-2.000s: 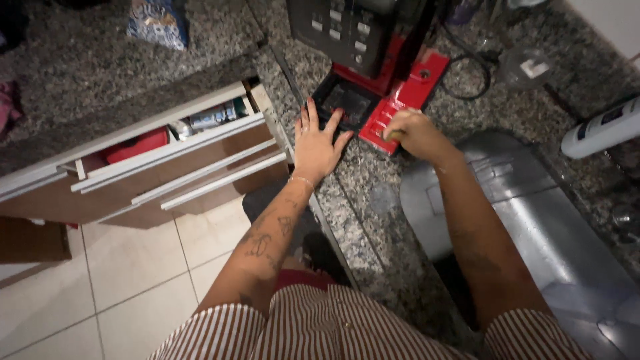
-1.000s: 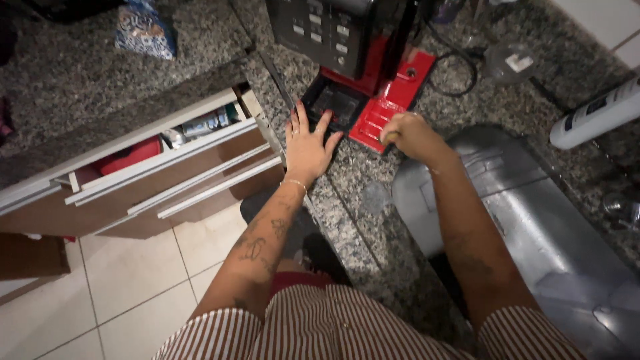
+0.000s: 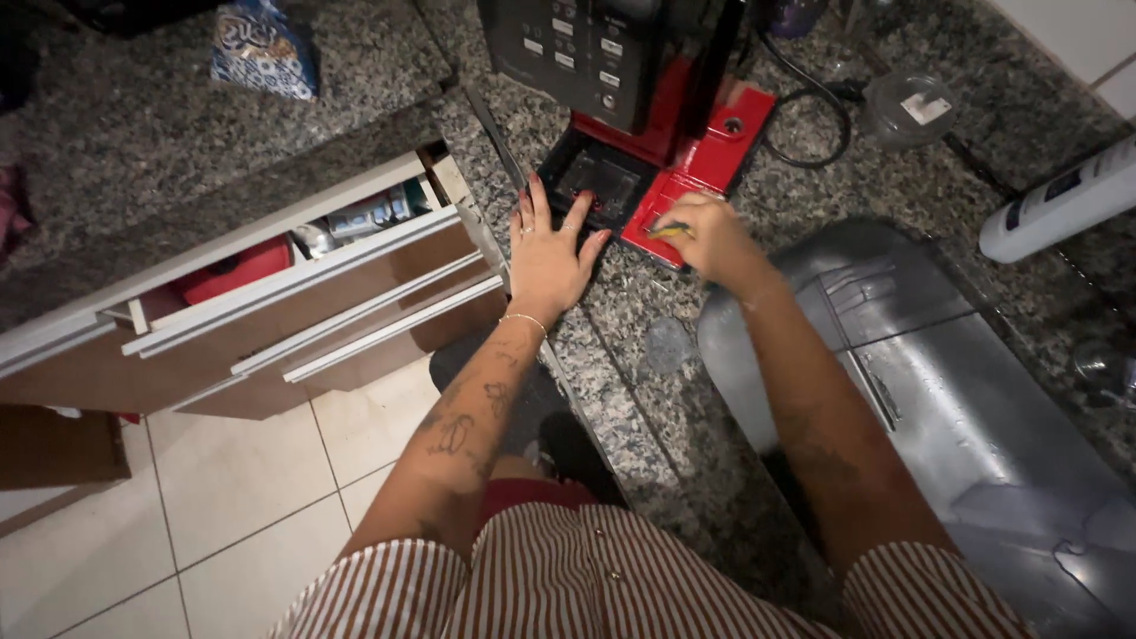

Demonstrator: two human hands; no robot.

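My left hand [image 3: 548,262] lies with fingers spread at the front edge of the black drip-tray base [image 3: 603,182] of a black and red coffee machine [image 3: 577,58]. My right hand [image 3: 710,232] grips a small yellow and dark object [image 3: 672,230], perhaps a sponge or cloth, mostly hidden by the fingers. It is against the near end of the red side platform [image 3: 714,155]. A dark flat utensil, perhaps a knife [image 3: 497,138], lies on the granite counter left of the machine.
An open drawer [image 3: 293,266] holds a red item and packets. A clear plastic tank or cover [image 3: 941,355] lies at right, near a white bottle [image 3: 1061,200]. A black cable [image 3: 843,133], round clear lid [image 3: 910,106] and blue-white bag [image 3: 264,53] rest on the counter.
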